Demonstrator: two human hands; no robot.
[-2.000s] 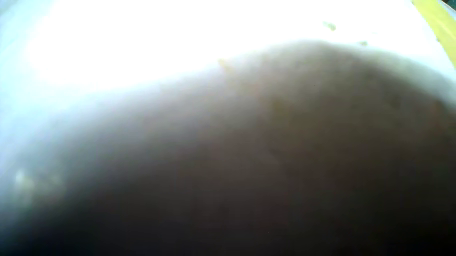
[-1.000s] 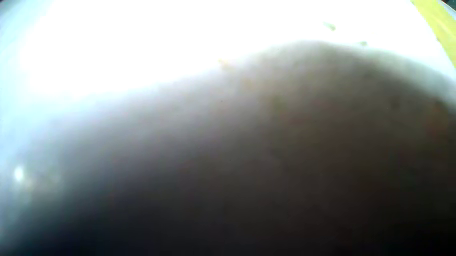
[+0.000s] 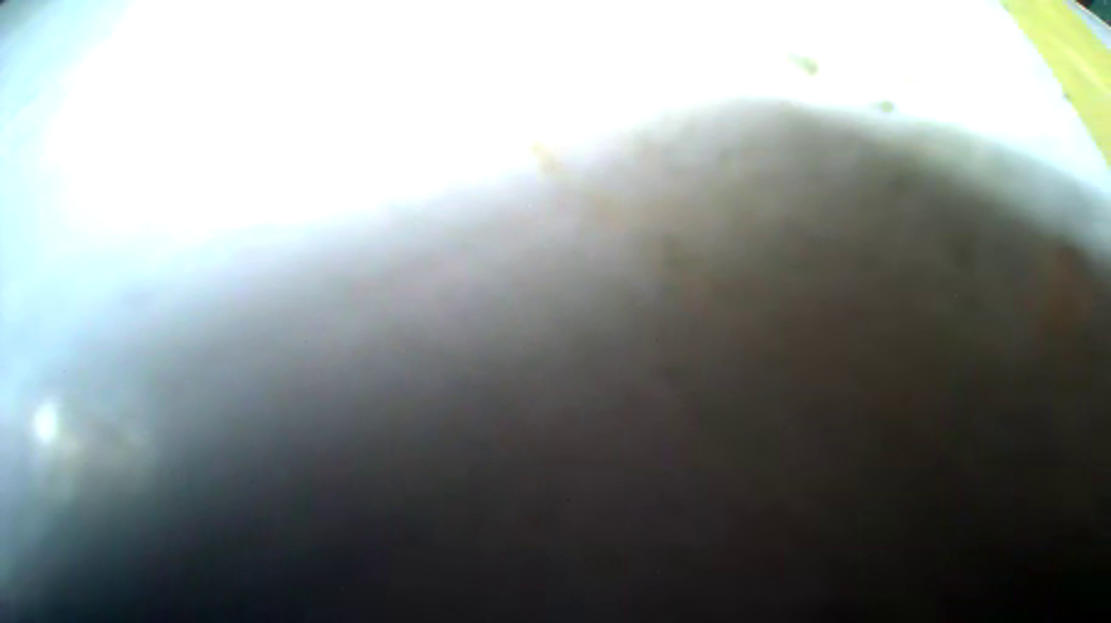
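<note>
A large, dark, blurred shape [image 3: 634, 402] fills most of the view, very close to the camera. I cannot tell what it is. It hides whatever lies behind it. Neither my left hand nor my right hand can be seen. No work item can be made out.
An overexposed white surface [image 3: 402, 85] shows along the top, with a few small greenish specks at the upper right. A yellow strip [image 3: 1062, 55] runs along its edge in the top right corner. A small bright spot [image 3: 46, 422] shows at the left.
</note>
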